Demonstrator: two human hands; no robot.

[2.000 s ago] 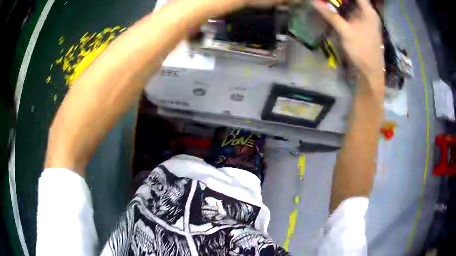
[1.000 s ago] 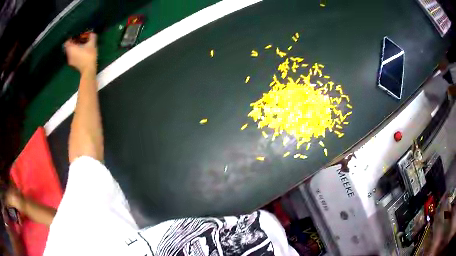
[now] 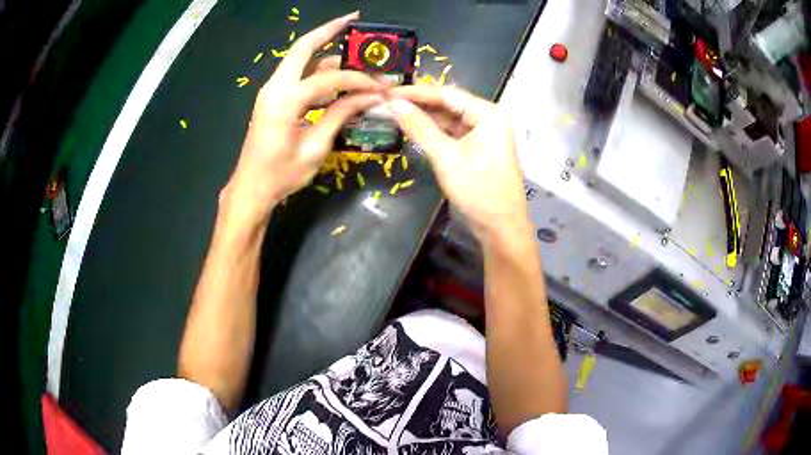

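Observation:
A device unit (image 3: 376,53) is held above the yellow pieces, its red-and-black end with a round gold centre away from me, its green board nearer. My left hand (image 3: 298,133) is at its left side with fingers around the edge, and its thumb and a finger reach over the middle. My right hand (image 3: 467,151) comes from the right, its fingertips meeting the left ones over the unit's middle. The fingers hide that part, so whether the right hand pinches something small cannot be told. Yellow pieces (image 3: 342,164) lie around and under the unit on the dark bench (image 3: 320,275).
The press machine (image 3: 569,222) is at right, with a red button (image 3: 558,52), a touch screen (image 3: 662,305), units in both fixtures and a yellow-and-black cutter (image 3: 730,218). A unit (image 3: 59,209) lies on the green conveyor beyond the white line. A red corner (image 3: 67,431) shows lower left.
The view has turned from the conveyor side towards the bench edge and machine. My left hand has come from the conveyor to the unit over the yellow pieces, and my right hand has joined it.

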